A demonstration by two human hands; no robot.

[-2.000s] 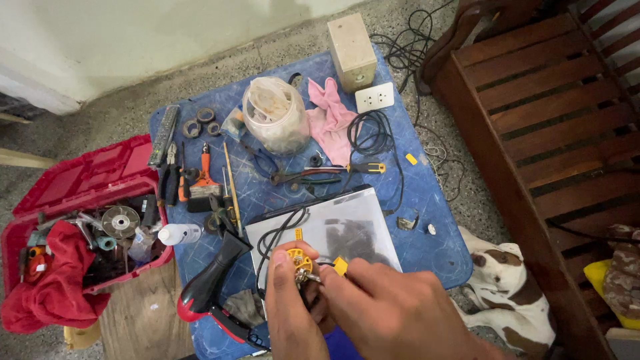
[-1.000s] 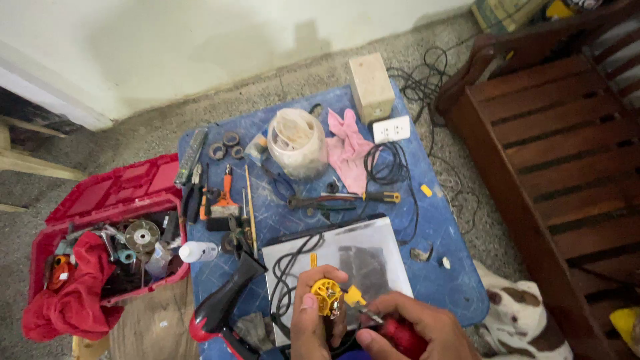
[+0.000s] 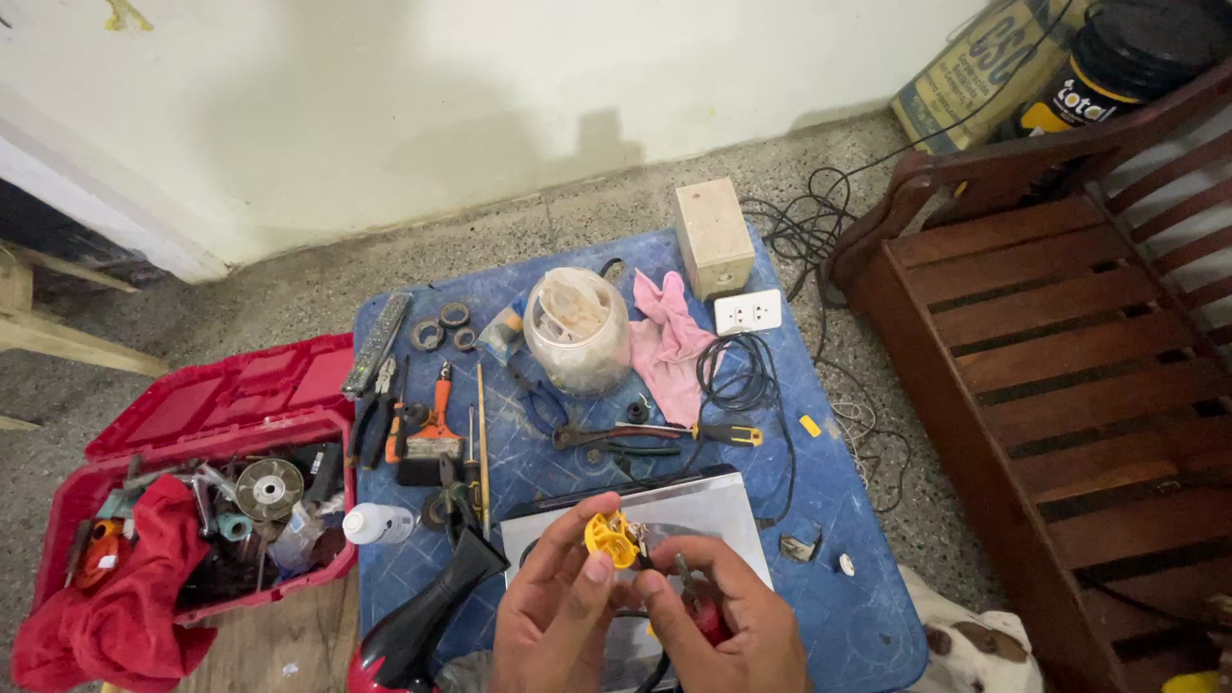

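Observation:
My left hand (image 3: pixel 563 602) pinches a round yellow plastic plug part (image 3: pixel 612 540) between thumb and fingers, its open side with metal contacts showing. Close beside it, my right hand (image 3: pixel 727 616) has its fingertips at a dark cable end next to the yellow part. A screwdriver (image 3: pixel 707 616) with a red handle is tucked in the right palm, its shaft pointing up past the index finger. Both hands are over a silver panel (image 3: pixel 736 500) on the blue table. A black and red hair dryer (image 3: pixel 428 602) lies left of them.
A clear plastic jar (image 3: pixel 577 356), pink cloth (image 3: pixel 669 346), white outlet (image 3: pixel 748 312), pliers (image 3: pixel 616 436) and a yellow-black screwdriver (image 3: pixel 729 435) lie beyond the hands. An open red toolbox (image 3: pixel 318 587) stands left, a wooden bench (image 3: pixel 1078 385) right. A dog (image 3: pixel 972 640) is by the table's right corner.
The right hand has turned, and its fingertips have come to the cable beside the yellow part. The red-handled screwdriver in it shows one second ago as well. The view has tilted up.

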